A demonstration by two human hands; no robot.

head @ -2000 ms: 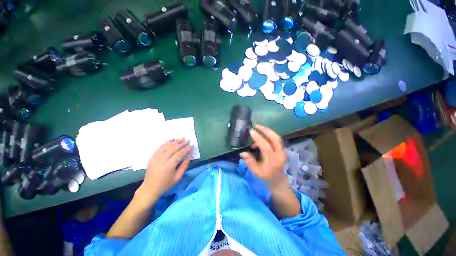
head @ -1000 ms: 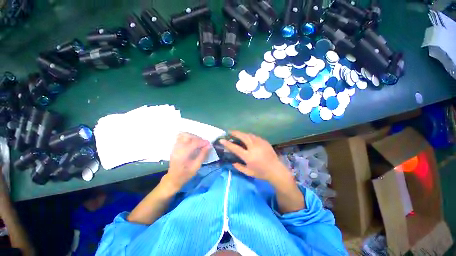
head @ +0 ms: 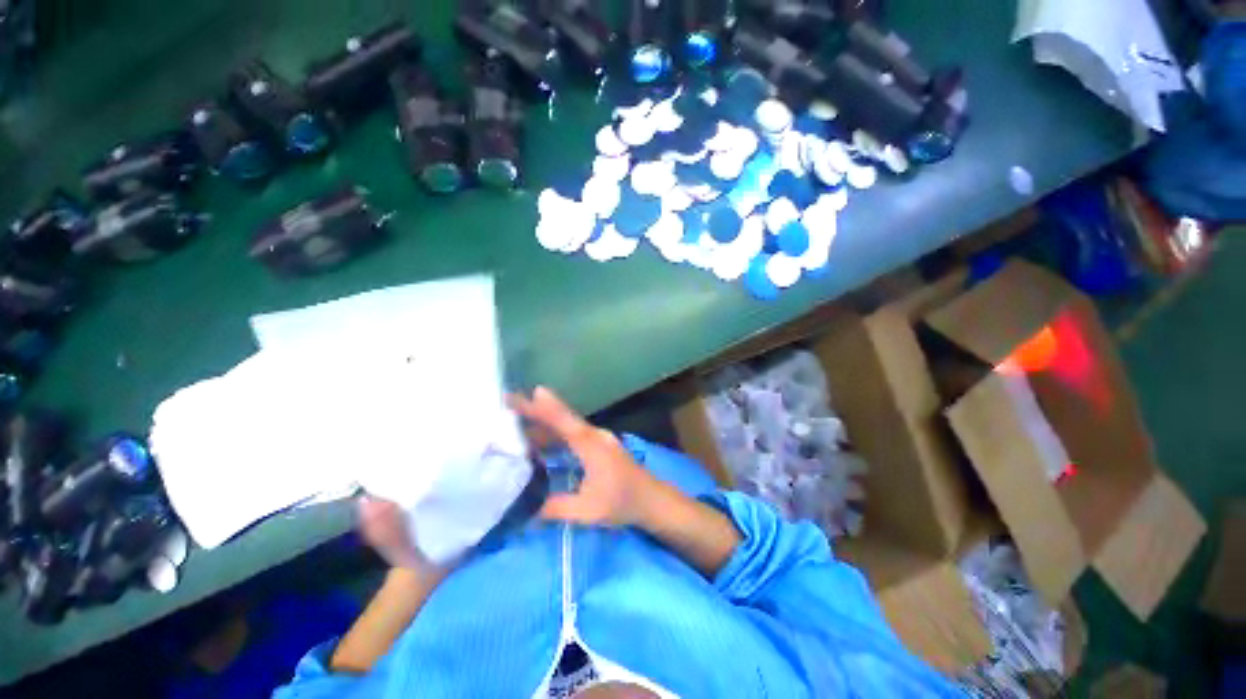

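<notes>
A white sleeve (head: 458, 478) is lifted at the bench's front edge and bulges at its lower right. The dark edge of a black lens unit (head: 530, 494) shows at its right side; the rest is hidden by the sleeve. My left hand (head: 390, 533) grips the sleeve from below left, its fingertips partly covered. My right hand (head: 590, 464) is at the sleeve's right side, thumb and fingers around the unit's visible end. The stack of white sleeves (head: 226, 451) lies fanned to the left.
Loose white and blue discs (head: 697, 191) lie right of centre. Black lens units (head: 321, 230) stand and lie along the back and left. White sheets (head: 1100, 48) are at the far right. Below the bench are whitish packed units (head: 786, 437) and an open carton (head: 1066, 451) with a red glow.
The black unit, first upright on the bench, was taken in my right hand and is now mostly covered by the sleeve. My left hand has lifted that sleeve from the stack. The view has shifted right.
</notes>
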